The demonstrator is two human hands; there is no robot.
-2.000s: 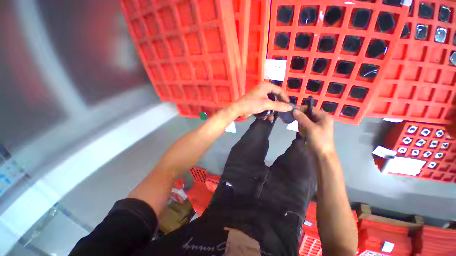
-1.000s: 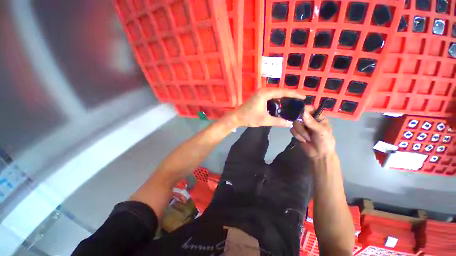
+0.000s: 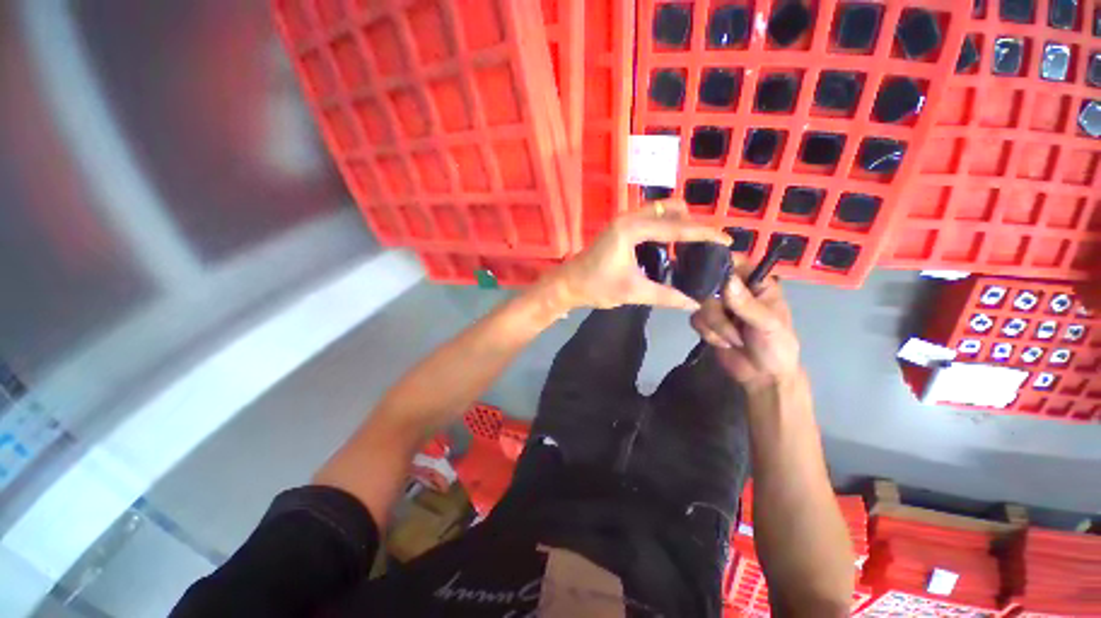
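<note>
My left hand (image 3: pixel 613 260) holds a small black unit (image 3: pixel 702 269) between thumb and fingers, in front of my legs. My right hand (image 3: pixel 751 326) holds a thin black tool (image 3: pixel 768 261) that points up and to the right; its fingertips touch or nearly touch the unit's right side. Just beyond the hands lies an orange-red compartment tray (image 3: pixel 790 118) with dark parts in its cells and a white paper label (image 3: pixel 653 161) on its left edge. The unit's underside is hidden.
Stacked trays with empty cells (image 3: pixel 447 121) stand at the upper left. Another tray (image 3: pixel 990 181) is at the right, partly filled. A smaller tray with silver-white parts (image 3: pixel 1020 332) is at the far right. Red stacks (image 3: pixel 936 561) and a brown carton (image 3: pixel 429 522) are lower down.
The black unit first came up into fuller view in my left hand, then turned slightly. My right hand has lowered a little, and its tool now tilts to the right.
</note>
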